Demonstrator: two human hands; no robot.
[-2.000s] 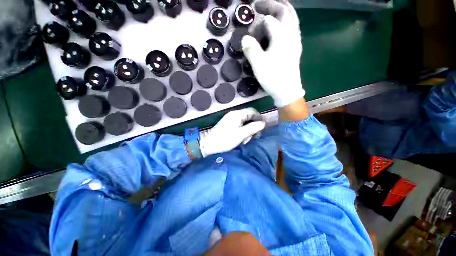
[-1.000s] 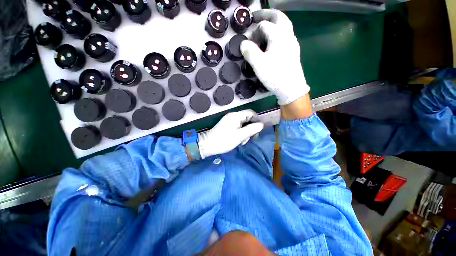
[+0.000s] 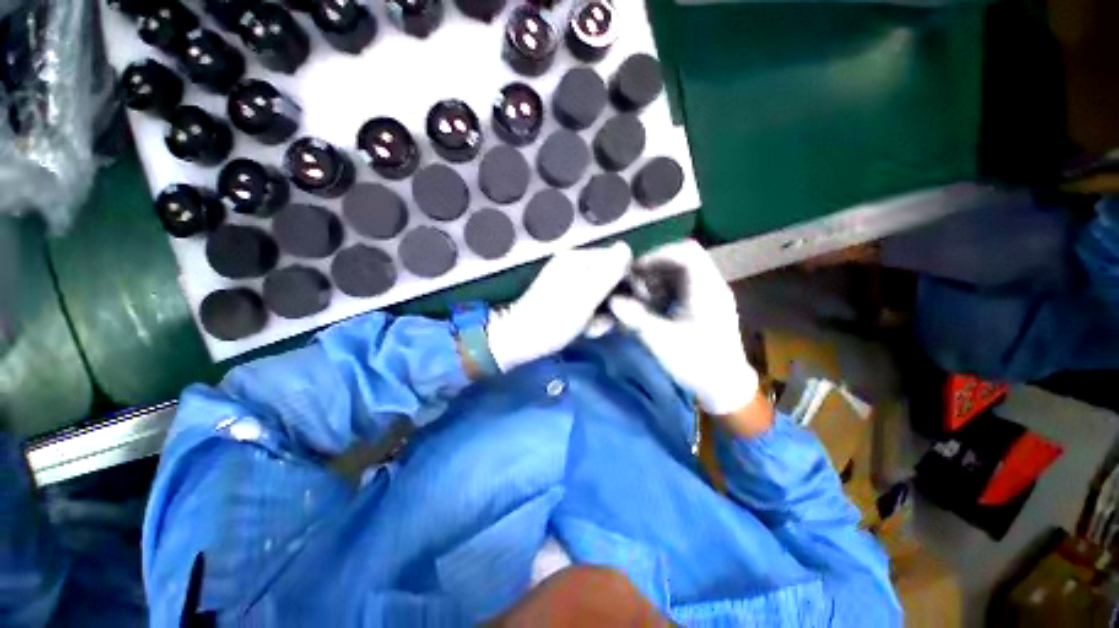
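Note:
A white foam tray (image 3: 405, 68) holds rows of black cylindrical parts. The rows nearest me have flat matte dark-grey tops (image 3: 428, 252). Farther parts have glossy tops with light reflections (image 3: 388, 145). My right hand (image 3: 691, 317), in a white glove, holds a small dark piece (image 3: 657, 285) in front of the tray's near edge; the fingers partly hide it. My left hand (image 3: 558, 307), also gloved, has its fingertips close against the right hand's. Whether it grips anything is hidden.
A crumpled clear plastic bag (image 3: 49, 117) lies at the far left on the green bench (image 3: 810, 135). A metal rail (image 3: 834, 233) runs along the near edge. Boxes (image 3: 920, 589) and red-and-black items (image 3: 1000, 472) are on the floor. Another person's blue sleeve (image 3: 994, 325) shows at right.
My right hand has moved from the tray's right side down towards me, beside my left hand, and now holds a dark piece. Matte-topped parts at the tray's right end are uncovered.

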